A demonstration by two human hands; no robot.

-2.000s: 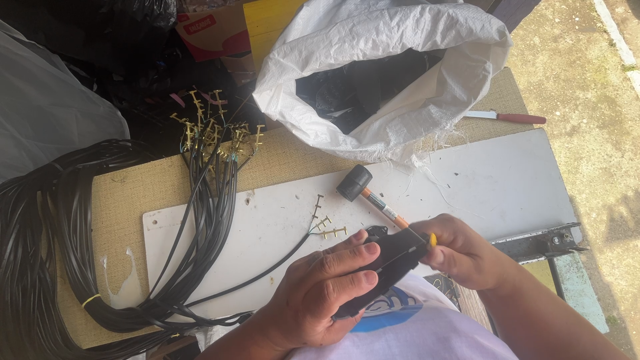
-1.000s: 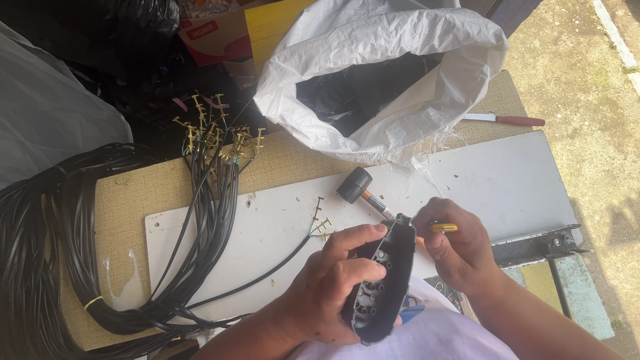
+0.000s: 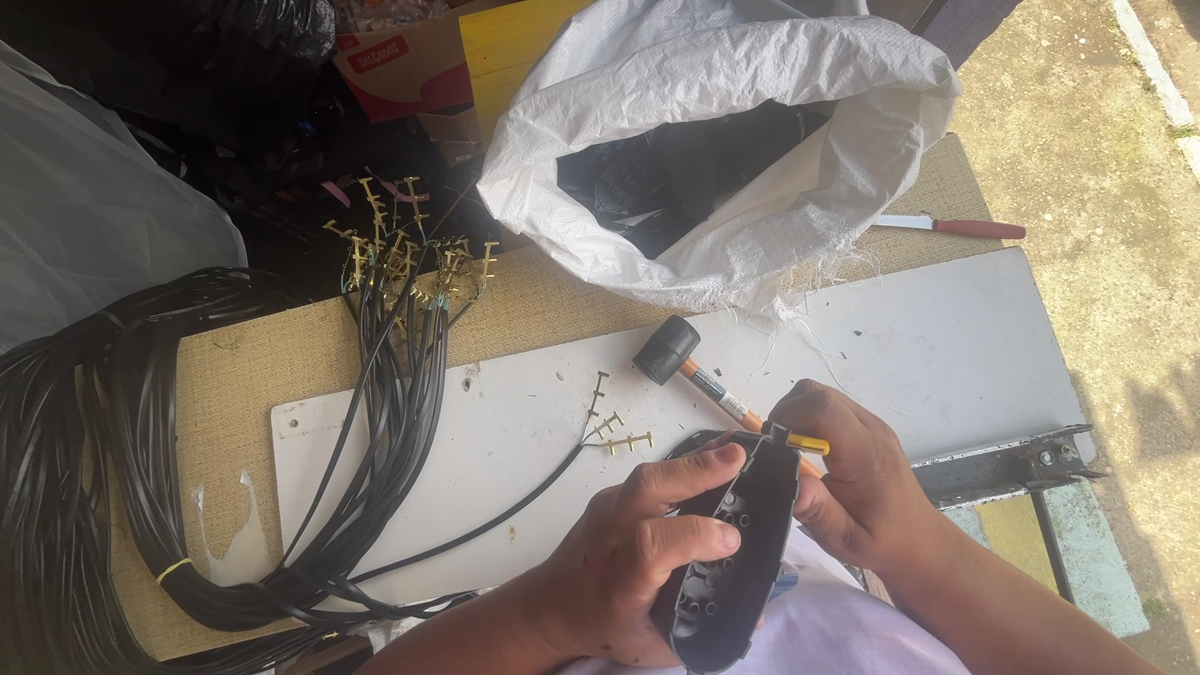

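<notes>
My left hand (image 3: 656, 553) grips a black plastic housing (image 3: 741, 572) whose open hollow side with small round posts faces up. At its upper end my right hand (image 3: 844, 478) holds a small tool with a yellow handle (image 3: 808, 443) against the rim; its tip is hidden. A rubber mallet with a black head (image 3: 667, 350) and orange handle lies just beyond, partly behind the hands. Left of the hands, a black cable (image 3: 506, 511) ends in several brass contact strips (image 3: 621, 444) on the white board (image 3: 525, 422).
Bundled black cables (image 3: 394, 450) with brass ends hang over the tabletop (image 3: 272, 352) at left. A white woven sack (image 3: 553, 103) holding black pieces stands beyond the board. A red-handled knife (image 3: 980, 229) lies right of it. A metal bracket (image 3: 998, 464) is at the right edge, a cardboard box (image 3: 403, 70) behind.
The black housing has turned from lying flat under my left hand to showing its hollow side. My right hand has brought the yellow-handled tool to the housing's upper end.
</notes>
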